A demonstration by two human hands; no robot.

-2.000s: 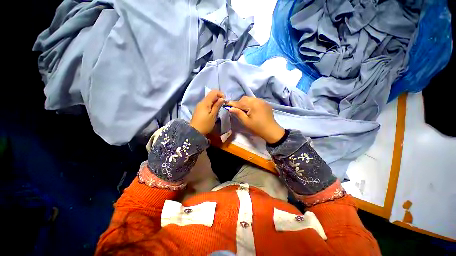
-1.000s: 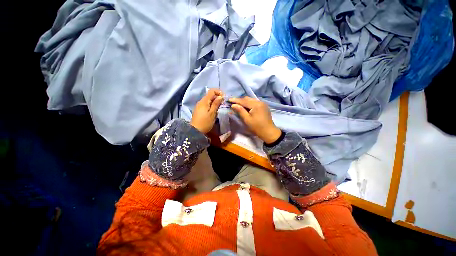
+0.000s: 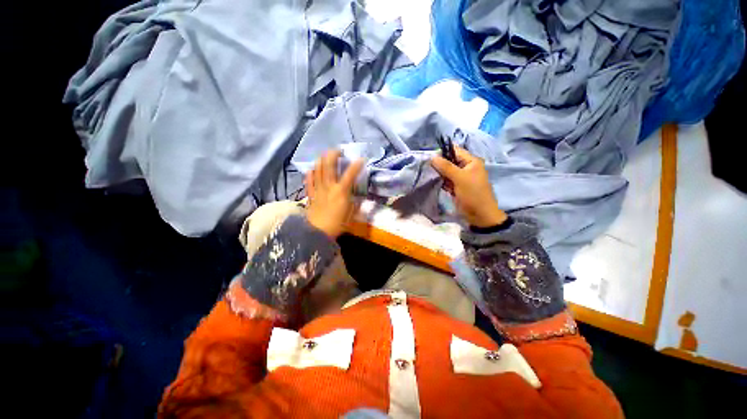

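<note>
The grey-blue garment (image 3: 545, 204) lies bunched across the table edge in front of me. My left hand (image 3: 329, 192) is at its left part, blurred, fingers spread; whether it pinches cloth is unclear. My right hand (image 3: 468, 184) holds the dark snips (image 3: 447, 149), tips pointing up and away from me, and its fingertips also pinch a raised fold of the garment. The cloth between the hands is gathered and slightly blurred.
A large heap of the same cloth (image 3: 221, 106) hangs over the table edge at left. A blue plastic bag (image 3: 706, 57) with more grey-blue garments (image 3: 581, 90) stands at upper right. The white table (image 3: 708, 245) has orange tape strips (image 3: 665, 237).
My hands were close together at a narrow edge of the cloth. My right hand has moved right, pulling up a fold, and the snips now show clearly. The left hand's fingers have spread.
</note>
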